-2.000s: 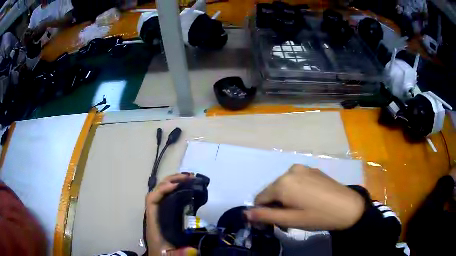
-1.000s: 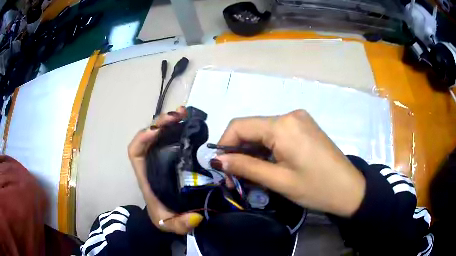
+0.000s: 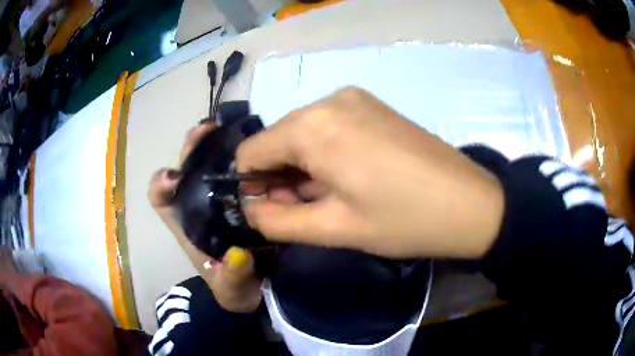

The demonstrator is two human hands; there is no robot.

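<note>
My left hand (image 3: 233,281) holds the black curved rear cover (image 3: 202,201), its open side turned toward my right hand. My right hand (image 3: 348,181) is at the cover's opening, blurred, with a thin dark tool (image 3: 240,176) in its fingers, probably tweezers. Its tip points left into the cover. My fingers hide most of the board and wires. The camera body (image 3: 348,295), a black rounded section in a white shell, lies below my hands near the lap. A small white plug on a wire (image 3: 210,264) shows beside my left thumb, which has a yellow tip.
A black pigtail cable (image 3: 230,69) with two plug ends lies beyond the cover. The white plastic-covered sheet (image 3: 418,76) lies beyond my right hand. Orange-brown tape (image 3: 118,208) edges the beige surface at left. A person's red sleeve (image 3: 63,306) is at lower left.
My right hand has moved left with the dark tool, from above the camera body to the cover's opening. The cover has shifted left and turned. The view has tilted down, and the screw bowl has left it.
</note>
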